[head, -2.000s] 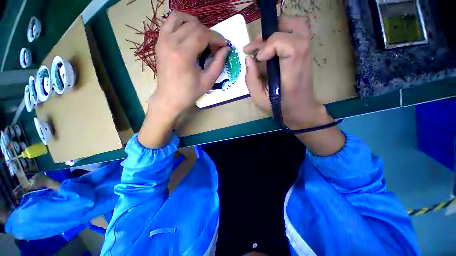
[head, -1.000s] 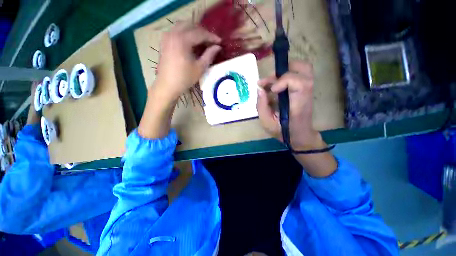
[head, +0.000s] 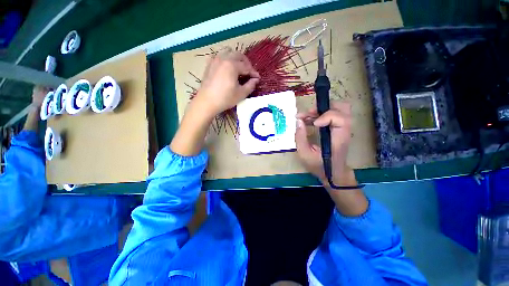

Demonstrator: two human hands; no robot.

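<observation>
The white square fixture (head: 243, 139) lies on the cardboard sheet (head: 357, 134), with a green circuit board (head: 278, 120) and a dark ring (head: 254, 126) in it. My left hand (head: 227, 80) is at the left part of the heap of red wires (head: 273, 66), thumb and fingertips close together; whether a wire is between them cannot be told. My right hand (head: 329, 137) holds the soldering iron (head: 322, 100) upright in the view, its metal tip pointing away from me, just right of the fixture. The right fingertips are near the fixture's right edge.
Several white round housings (head: 106, 94) stand on the cardboard stack (head: 103, 148) at left, two more behind it. A loop of solder wire (head: 308, 34) lies behind the heap. The black tray (head: 390, 146) with the yellowish sponge (head: 418, 113) is at right. Another person's blue sleeve (head: 33, 184) shows at left.
My left hand has left the circuit board and moved to the red wires. My right hand has drawn slightly away from the fixture, still with the iron. The view has shifted, showing more of the bench's back.
</observation>
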